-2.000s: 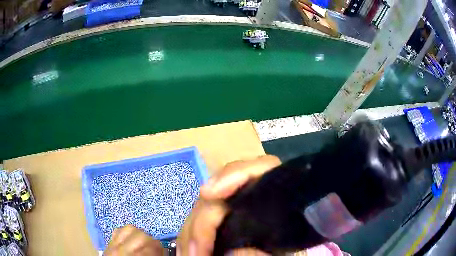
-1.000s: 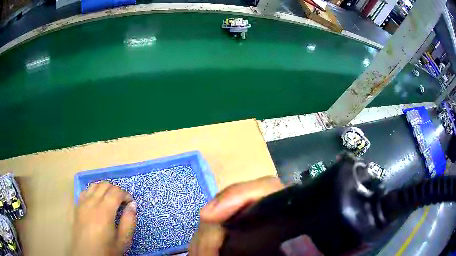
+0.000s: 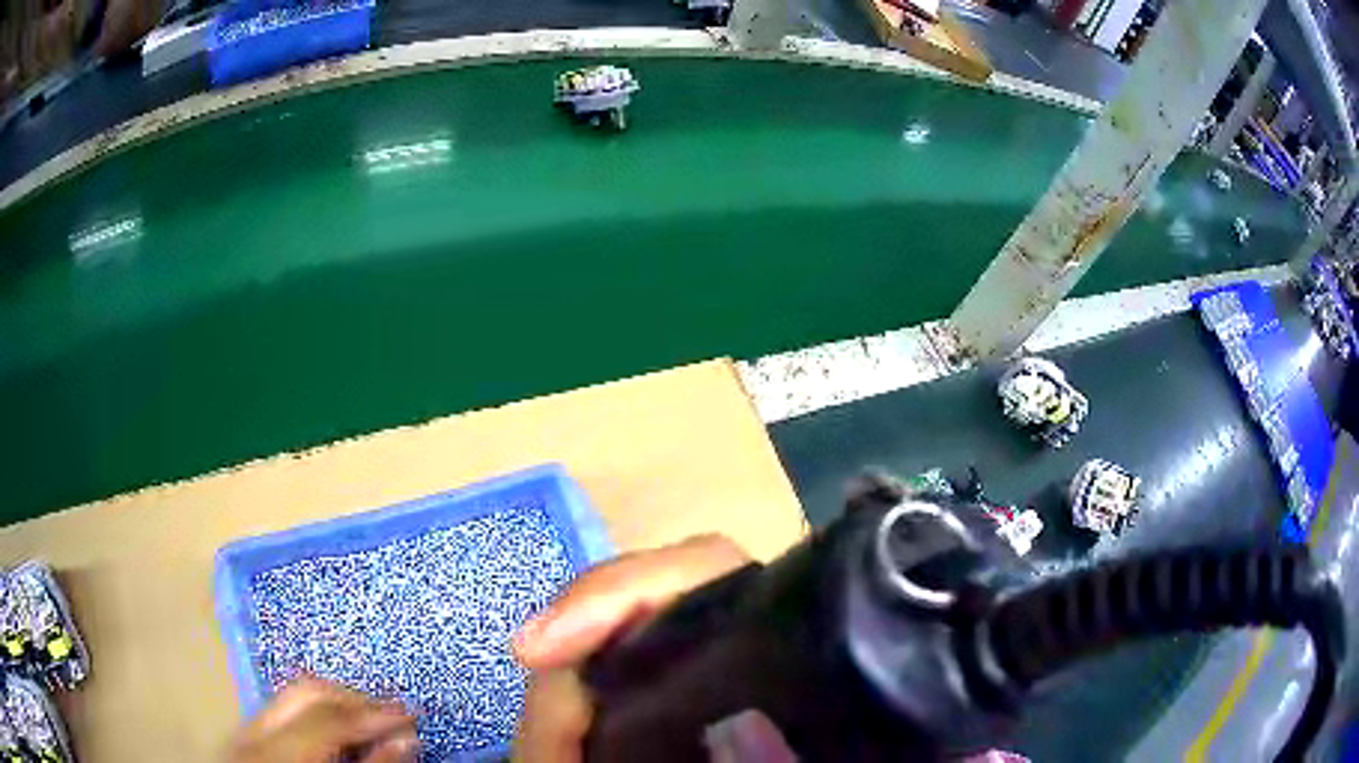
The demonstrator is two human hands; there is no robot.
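Observation:
My right hand (image 3: 619,619) is wrapped around the black electric screwdriver (image 3: 790,641), which has a metal ring on top. The driver's tip is out of the picture. My left hand (image 3: 328,727) is at the bottom edge, over the near left rim of the light-blue screw bin (image 3: 395,507). It is blurred and cut off, and whether its fingers hold anything is hidden. The bin is full of tiny silvery screws (image 3: 403,611) and stands on the cardboard sheet (image 3: 656,432).
Stacked assemblies (image 3: 37,634) stand at the left edge. Loose units (image 3: 1043,400) lie on the dark bench at right. A rusty post (image 3: 1103,194) rises there. The screwdriver cord (image 3: 1163,596) curves right. The green conveyor (image 3: 492,298) carries a unit (image 3: 596,96). A blue board (image 3: 1267,388) is far right.
My left hand reached into the bin, then moved back down to its near edge. The screwdriver's top has shifted left, showing more loose units. The unit on the conveyor has moved left.

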